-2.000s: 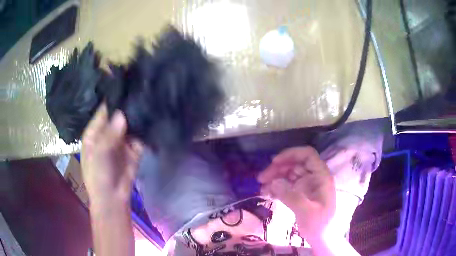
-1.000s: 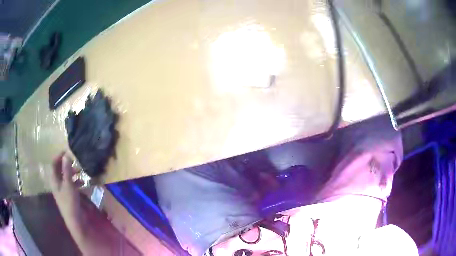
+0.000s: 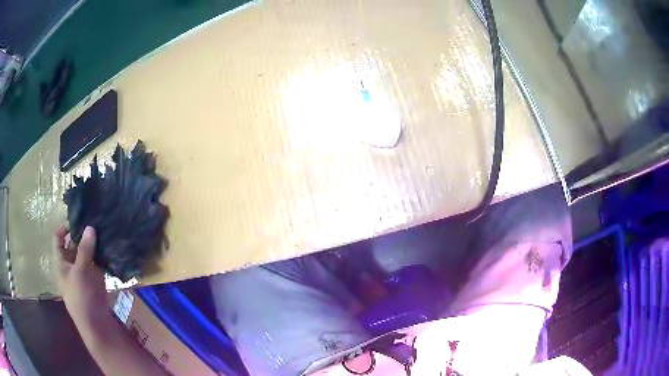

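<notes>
A black, creased leaf or petal piece with a ragged, pointed edge (image 3: 121, 209) lies at the left of the table, near the front edge. It looks layered. My left hand (image 3: 77, 257) is at its lower left edge, with the thumb over the rim and the other fingers just outside it. Whether the fingers pinch the piece cannot be told. A white glue bottle (image 3: 385, 132) with a blue-green tip lies mid-table, partly lost in glare. My right hand is not in view; only a washed-out pale shape shows at the bottom right edge.
The film-covered yellowish table (image 3: 242, 147) holds a flat black phone (image 3: 88, 131) at far left and a black cable (image 3: 497, 110) at right. A cardboard box (image 3: 150, 330) and blue crate rim (image 3: 183, 327) are low left. A ribbed blue-violet basket (image 3: 645, 308) is at far right.
The black foliage, earlier a larger blurred dark mass by my left hand, now lies at the table's left. My left hand has moved left, then up to the piece's edge. My right hand has left view.
</notes>
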